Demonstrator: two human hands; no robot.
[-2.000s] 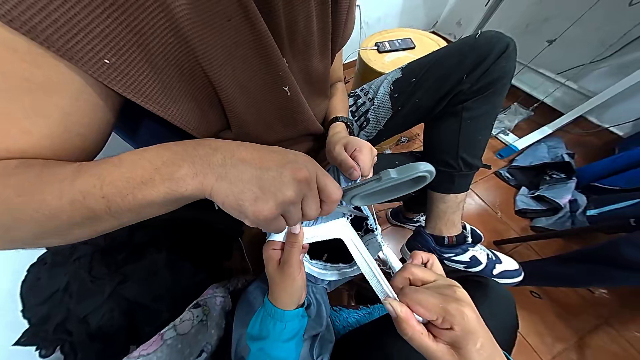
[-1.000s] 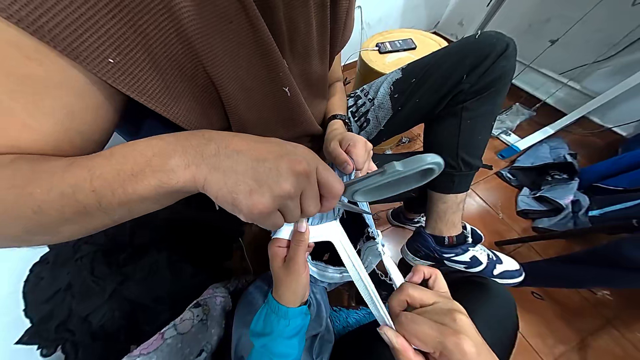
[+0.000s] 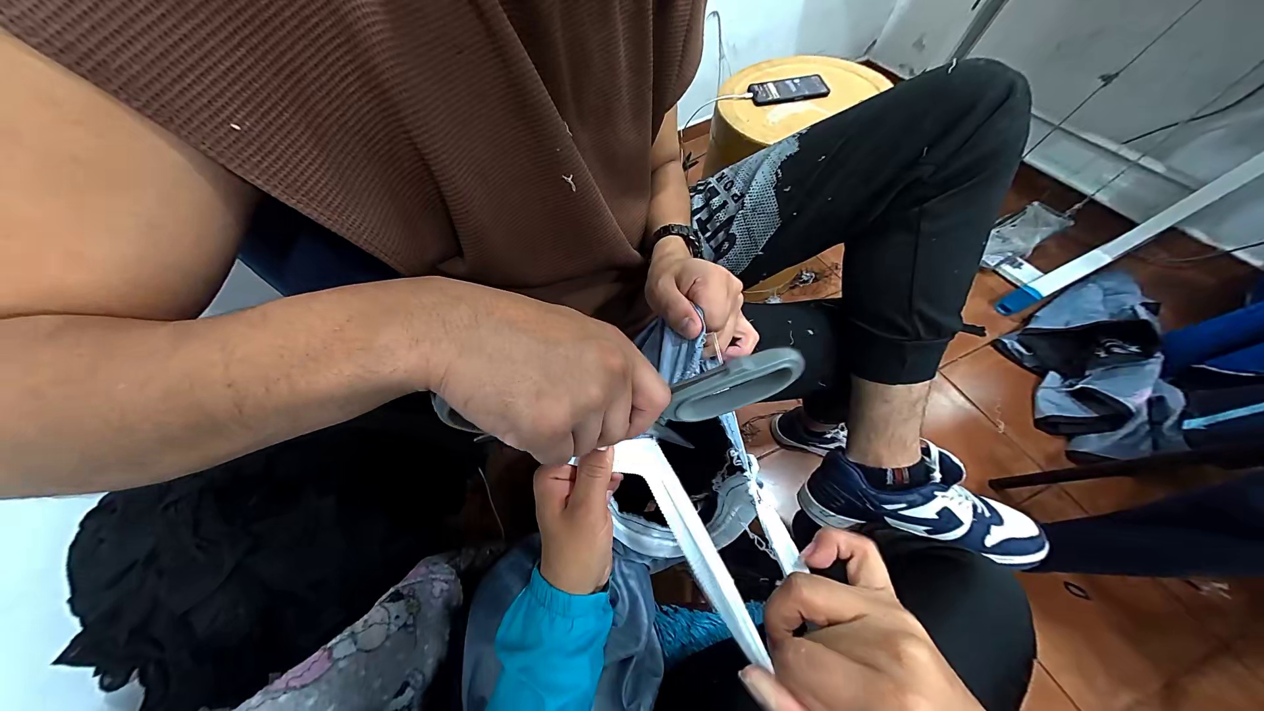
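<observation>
My left hand (image 3: 576, 518), in a blue sleeve, pinches the bent corner of a white fabric band (image 3: 691, 533) between thumb and fingers. Lower right, my right hand (image 3: 854, 632) grips the band's lower part and a second pale strip (image 3: 775, 518) with frayed threads. A grey-blue garment (image 3: 729, 509) with a gathered ring-like edge lies beneath them. Just above my left hand, a co-worker's hand (image 3: 553, 380) holds grey-handled scissors (image 3: 736, 383), their blade partly hidden near the band. The co-worker's other hand (image 3: 696, 301), with a dark wristband, holds gathered grey-blue fabric.
The co-worker's bent leg (image 3: 889, 217) and sneaker (image 3: 918, 513) are close on the right. Black cloth (image 3: 247, 563) is heaped at left. A phone (image 3: 788, 90) lies on a round yellow stool (image 3: 736, 123). Garments (image 3: 1096, 365) and a white bar (image 3: 1136, 237) stand at right.
My right hand has moved slightly down, with the band and strip still in it. My left hand stays at the band's corner. The co-worker's scissors have shifted slightly right.
</observation>
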